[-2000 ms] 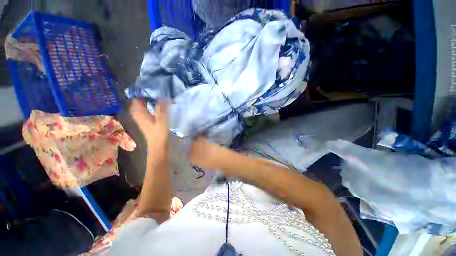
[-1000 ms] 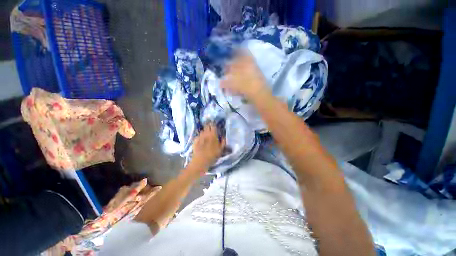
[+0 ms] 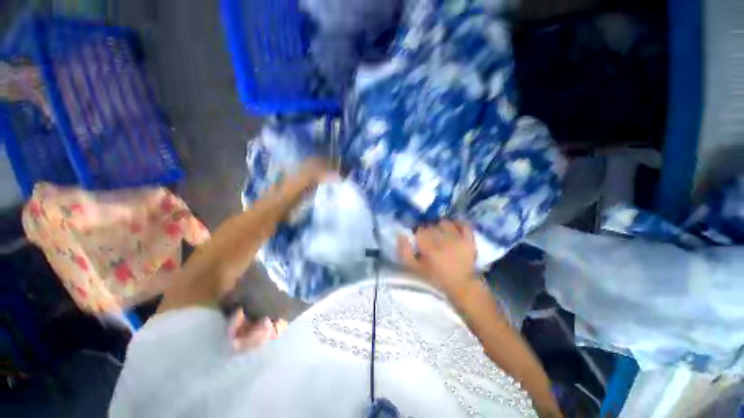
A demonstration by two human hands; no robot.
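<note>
The bundle of blue floral pieces (image 3: 432,147) lies bulky at my lap, mostly with its dark blue, white-flowered side showing and a paler part in the middle. My left hand (image 3: 314,175) reaches to the left part of the bundle; it is blurred and its fingers are partly lost in the cloth. My right hand (image 3: 445,251) is at the near edge of the bundle, with bent fingers on the cloth. Motion blur hides whether it grips a fold.
A blue crate (image 3: 281,104) stands beyond the bundle, another blue crate (image 3: 114,106) at the left. Peach floral cloth (image 3: 122,245) hangs below it. Pale blue cloth (image 3: 653,286) lies at the right, near a blue upright post (image 3: 684,106).
The bundle has been turned and spread, so more printed side shows. My right hand has come back toward my lap, and my left hand has moved forward along the bundle's left part.
</note>
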